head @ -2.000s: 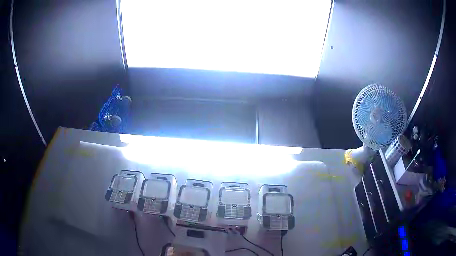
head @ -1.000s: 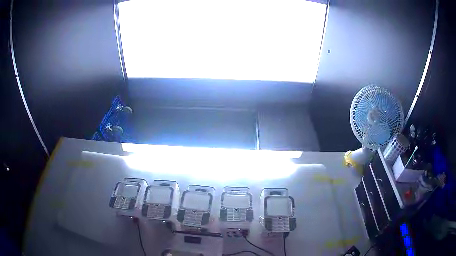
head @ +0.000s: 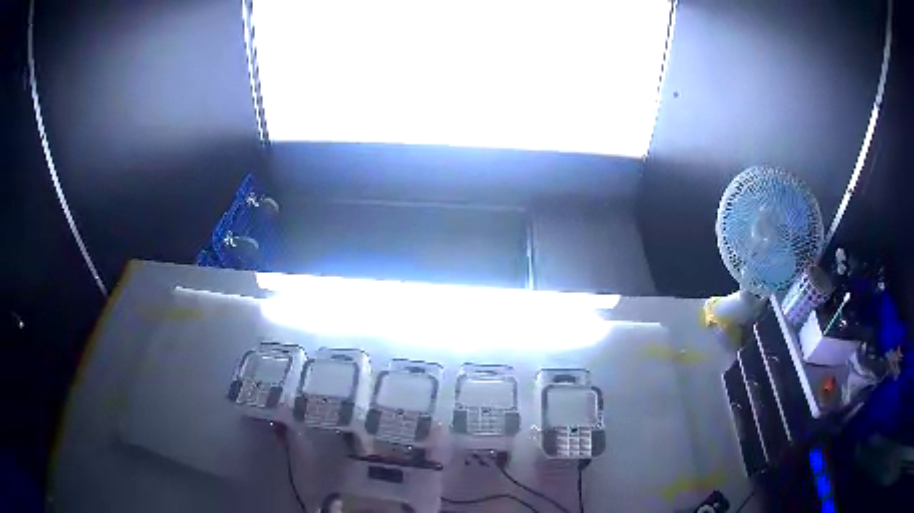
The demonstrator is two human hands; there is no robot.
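Several pale LED floodlights stand in a row across the white tabletop, among them the leftmost (head: 269, 379), the middle one (head: 403, 403) and the rightmost (head: 571, 415). Each has a grey-black frame and a gridded lower part. Thin black cords (head: 294, 471) leave the near ends of some. Nearer the wearer, a pale housing with a small dark mark (head: 387, 473) is cut off by the bottom edge. A dark strip lies at its far side. Neither of my hands can be made out in the picture.
The white tabletop (head: 170, 401) has yellow marks. A desk fan (head: 770, 230) stands at the back right, above dark slotted trays (head: 767, 386). A small black device (head: 712, 503) is at the bottom edge. A blue mesh item (head: 239, 225) is behind the table at left.
The whole view tilts and shifts slightly. The row of floodlights keeps its arrangement. The near housing stays partly in view at the bottom edge.
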